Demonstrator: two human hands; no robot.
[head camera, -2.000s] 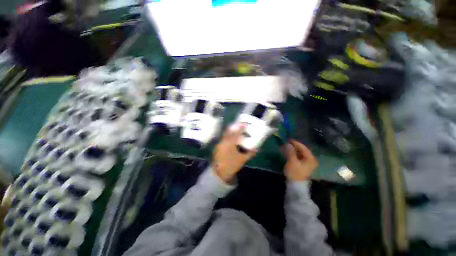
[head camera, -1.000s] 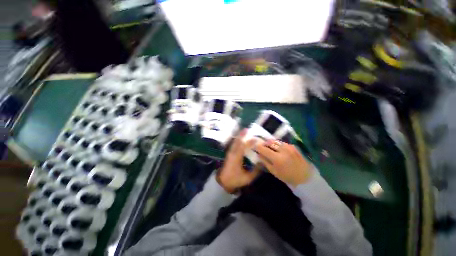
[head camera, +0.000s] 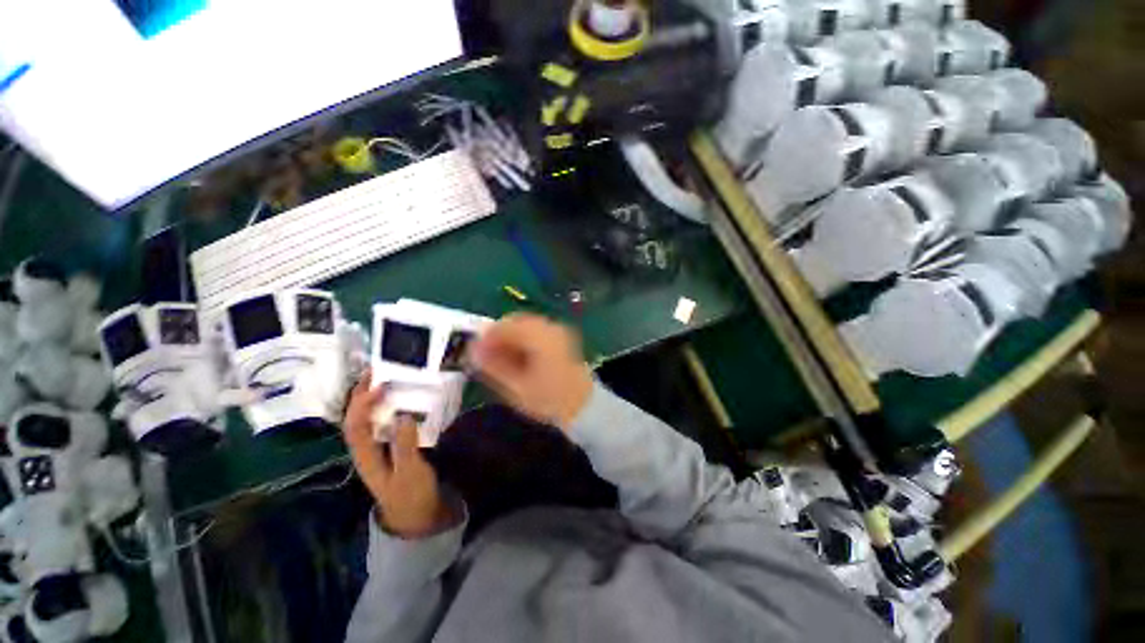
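Note:
A white security camera (head camera: 421, 364) with two black square windows is at the bench's front edge, in my left hand (head camera: 399, 471), which grips its lower part from the near side. My right hand (head camera: 537, 367) is at the camera's right side by the right window; it is slightly blurred, and whether its fingers hold anything cannot be told. Two similar white cameras, one nearer (head camera: 283, 358) and one farther left (head camera: 163, 377), stand upright side by side on the green mat, black balls below.
A white keyboard (head camera: 345, 232) lies behind the cameras, below a bright monitor (head camera: 251, 75). A black machine (head camera: 628, 75) with a yellow tape roll stands at right. White housings (head camera: 929, 201) fill the right rack. More white units (head camera: 57, 465) are at left.
The view has swung right, bringing the right rack into sight. The held camera now stands more upright, windows facing up. My right hand has moved from its front to its right side.

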